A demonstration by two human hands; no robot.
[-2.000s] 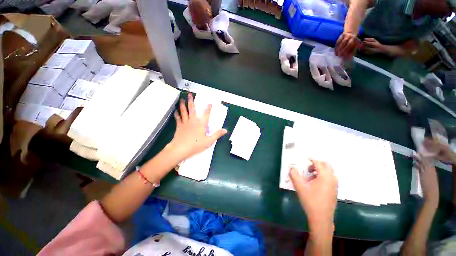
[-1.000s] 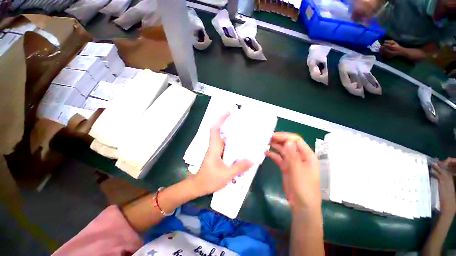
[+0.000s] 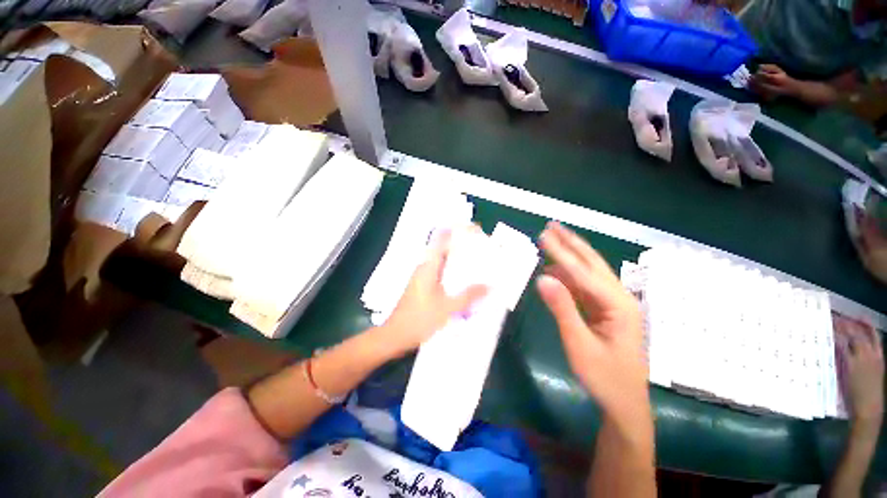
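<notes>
My left hand [image 3: 420,309] holds a long white sheet [image 3: 452,374] that slants down towards my lap. A small white card [image 3: 513,255] lies against the sheet's upper right part. More white sheets [image 3: 399,255] lie on the bench under and left of my left hand. My right hand [image 3: 595,321] is just right of the card, fingers apart, holding nothing. A broad overlapping row of white pieces [image 3: 744,326] lies to the right of my right hand. Two thick cream stacks [image 3: 311,233] stand to the left.
A brown carton [image 3: 27,146] with small white boxes [image 3: 156,141] is at far left. A pale post [image 3: 348,83] and rail [image 3: 584,222] border the bench. Bagged items [image 3: 650,119] lie on the far lane. A blue bin [image 3: 671,39] and other people's hands [image 3: 861,365] are at top and right.
The long sheet came up off the bench into my left hand. My right hand left the overlapping row and then opened beside the small card. The far bagged items shifted right in view.
</notes>
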